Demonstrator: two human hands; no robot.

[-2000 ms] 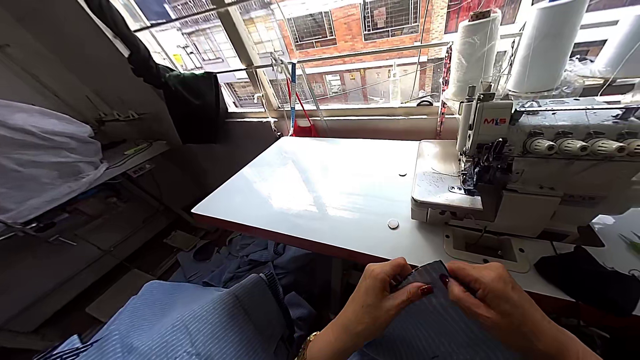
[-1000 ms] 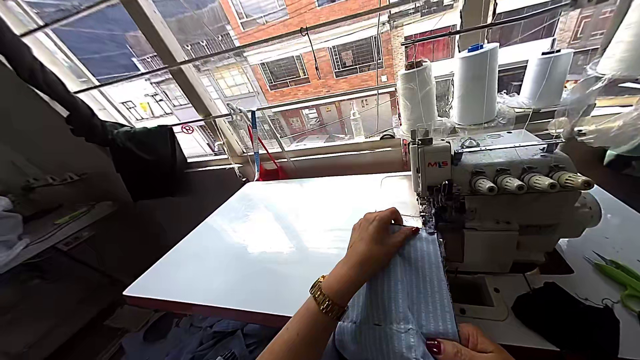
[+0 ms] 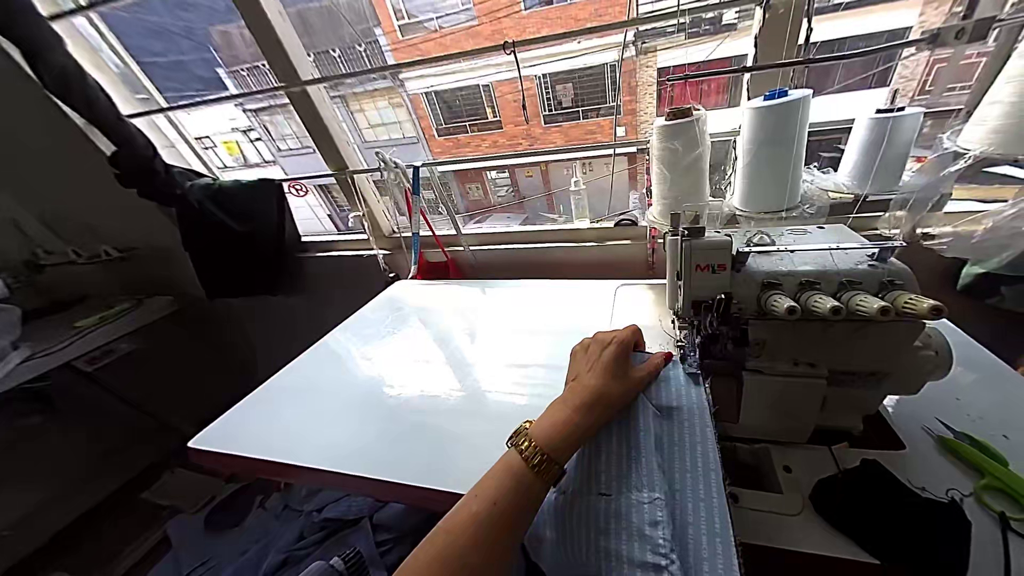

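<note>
My left hand [image 3: 610,370], with a gold-coloured watch [image 3: 536,454] on its wrist, presses and pinches the top of a light blue striped fabric piece [image 3: 640,472]. Its fingertips are just left of the presser foot of a white overlock sewing machine [image 3: 808,320]. The fabric's right edge runs down from the needle area toward the bottom of the view, along the front of the machine. My right hand is out of view.
A white table [image 3: 384,384] extends left of the machine. Cones of white thread [image 3: 772,152] stand behind it. Green-handled scissors [image 3: 988,468] and a black cloth [image 3: 892,516] lie at the right. More blue fabric [image 3: 280,532] is heaped below the table's edge.
Two seconds ago both hands held the fabric in front of the table; the left hand and the fabric's top are now at the presser foot. The right hand, at the fabric's lower edge one second ago, has left view.
</note>
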